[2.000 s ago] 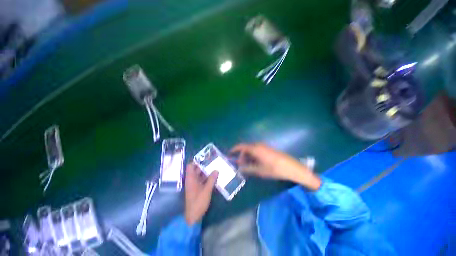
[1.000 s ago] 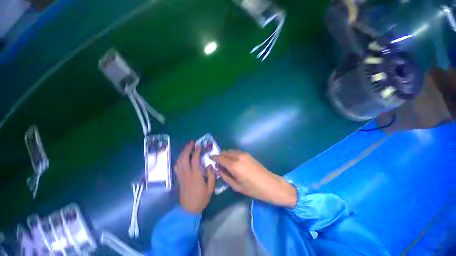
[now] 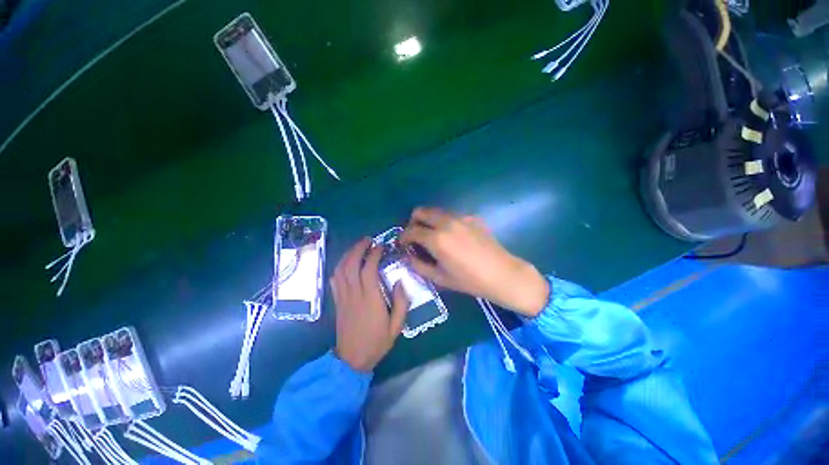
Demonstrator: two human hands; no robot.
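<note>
A power bank unit (image 3: 420,298) with a clear frame and bright white cell lies tilted on the green worktop. My left hand (image 3: 365,295) holds its left edge, with the thumb over the lower part. My right hand (image 3: 464,254) is at its upper end, fingertips bent down onto the dark circuit area; what they pinch is hidden. White charging cables (image 3: 495,331) show below my right wrist. A second open unit (image 3: 299,271) lies just left of my hands, its white cables (image 3: 247,350) hanging toward me.
Spaced units lie on the brighter green belt (image 3: 254,62), (image 3: 68,204), cables toward me; another is cut off at the top edge. A row of units (image 3: 132,374) stands at lower left. A dark tape dispenser (image 3: 700,177) with pale tabs is at right, by a brown box (image 3: 789,243).
My right hand has moved from beside the unit to its upper end, fingers now on it. My left hand stays on its left side. The camera view has shifted.
</note>
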